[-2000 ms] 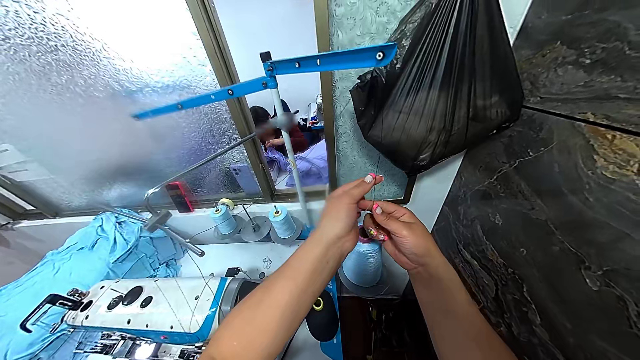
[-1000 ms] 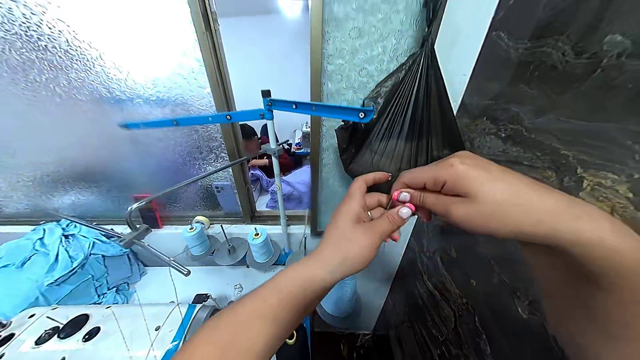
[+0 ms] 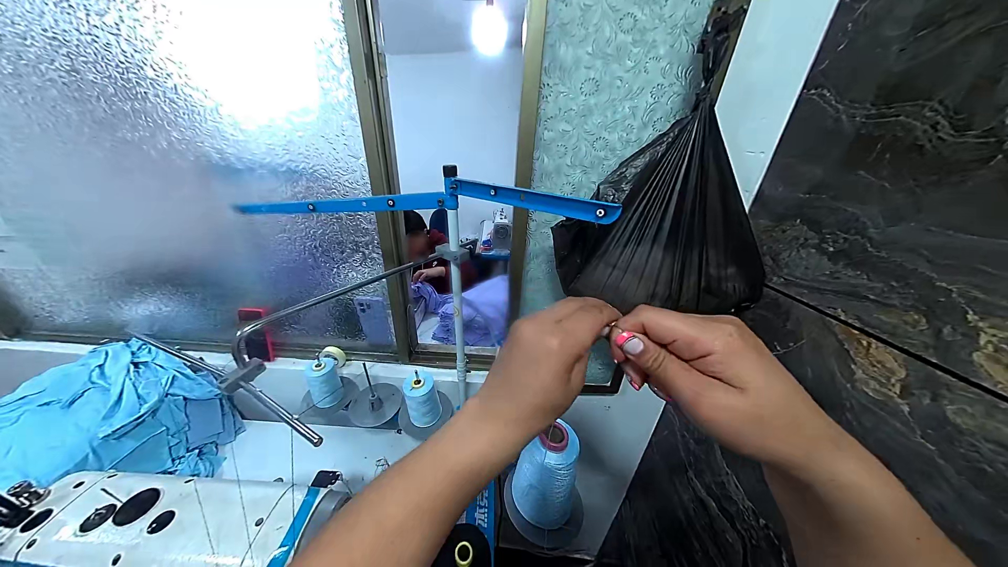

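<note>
My left hand and my right hand meet fingertip to fingertip in front of the lower part of a black plastic bag. Both have their fingers pinched together; anything as thin as thread between them is too small to make out. Below them a large cone of light blue thread stands on a round holder. The blue arm of a thread stand reaches out above my left hand. Two smaller blue thread cones, a left one and a right one, sit left of my left forearm.
An industrial sewing machine fills the lower left, with light blue fabric heaped behind it. A bent metal rod crosses above the cones. Through the window opening a person sits by purple fabric. A dark marbled panel stands at right.
My hands stay close together. My left hand's fingers, spread apart one second ago, have drawn in against my right fingertips. The view has shifted since two seconds ago.
</note>
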